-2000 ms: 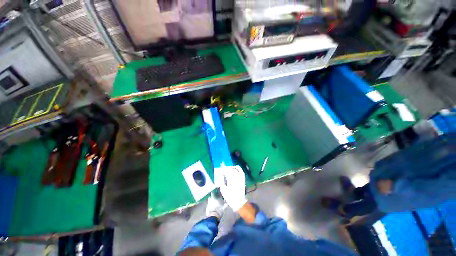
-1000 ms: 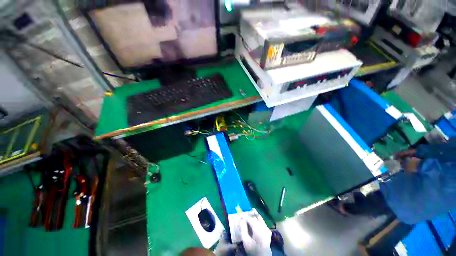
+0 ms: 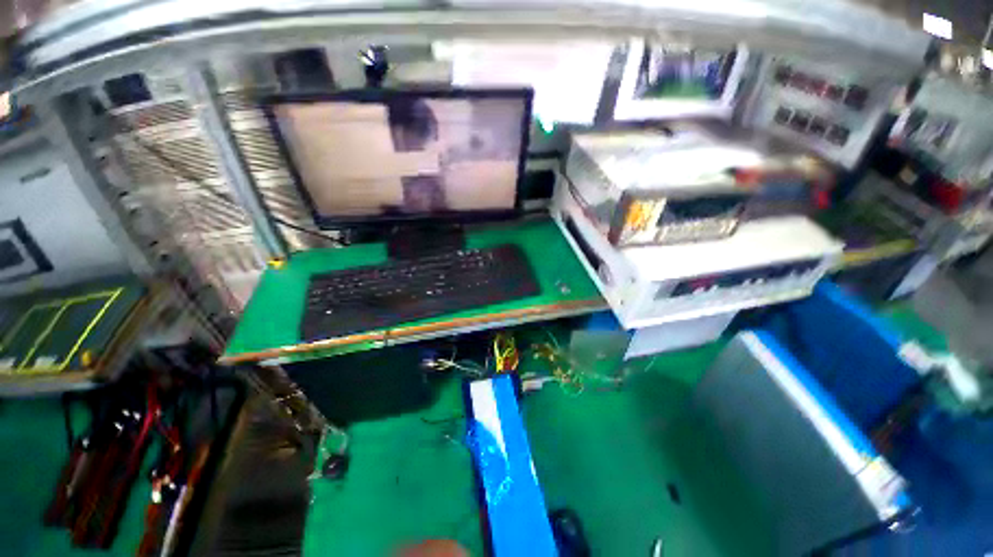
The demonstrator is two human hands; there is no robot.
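Neither of my hands shows in the picture. A long slim unit in bright blue film (image 3: 506,468) stands on edge on the green bench mat (image 3: 381,479), straight in front of me. A white strip runs along its top at the far end. Its near end is cut off by the bottom edge. Thin yellow and red test leads (image 3: 506,354) lie behind its far end. A black plug or scanner (image 3: 568,533) is beside it, partly cut off. A blurred rounded shape (image 3: 430,548) at the bottom edge cannot be identified.
The upper shelf holds a monitor (image 3: 408,158), a keyboard (image 3: 419,288) and a white tester (image 3: 724,277). A grey-sided unit (image 3: 784,435) and a blue unit (image 3: 849,343) stand to the right, near a person's blue sleeve (image 3: 953,468). Red-and-black cables (image 3: 120,468) lie on the left bench.
The view has tilted up, so the bench sits lower in the picture. The white-gloved hand seen at the blue unit's near end is out of view, as is the mouse.
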